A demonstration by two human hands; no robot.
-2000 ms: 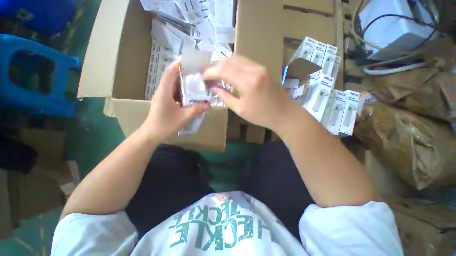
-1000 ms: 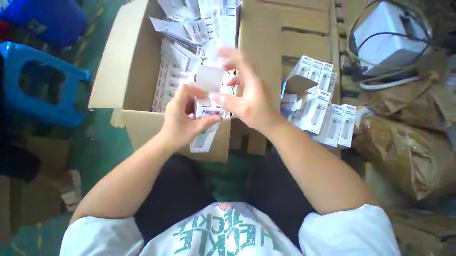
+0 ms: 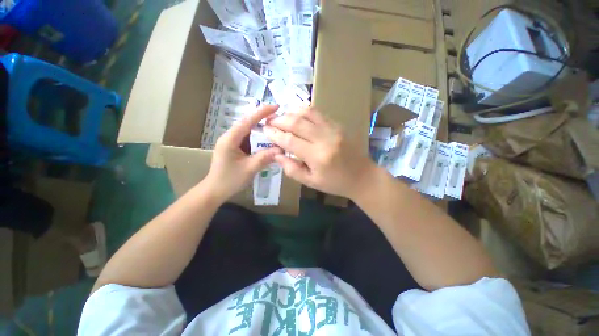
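Note:
A small white retail box (image 3: pixel 266 187) with dark lettering and a small product picture is held upright over the near edge of the shipping carton. My left hand (image 3: pixel 236 152) grips its upper part from the left. My right hand (image 3: pixel 315 147) lies over its top from the right, fingers on the top end, touching the left fingertips. The top flap is hidden by the fingers. The brown shipping carton (image 3: pixel 146 85) behind my hands stands open and holds many white boxes (image 3: pixel 226 98), some tilted.
At right, grouped white boxes (image 3: pixel 415 149) stand on closed brown cartons (image 3: pixel 345 65). Further right are a white corded device (image 3: pixel 506 56) and brown-wrapped parcels (image 3: pixel 525 203). A blue stool (image 3: pixel 49 108) and blue bin (image 3: pixel 72 29) are at left.
The raised white flap on the held box no longer shows. My right hand has come down over the box top. The view has shifted, so the surroundings sit slightly lower than at first.

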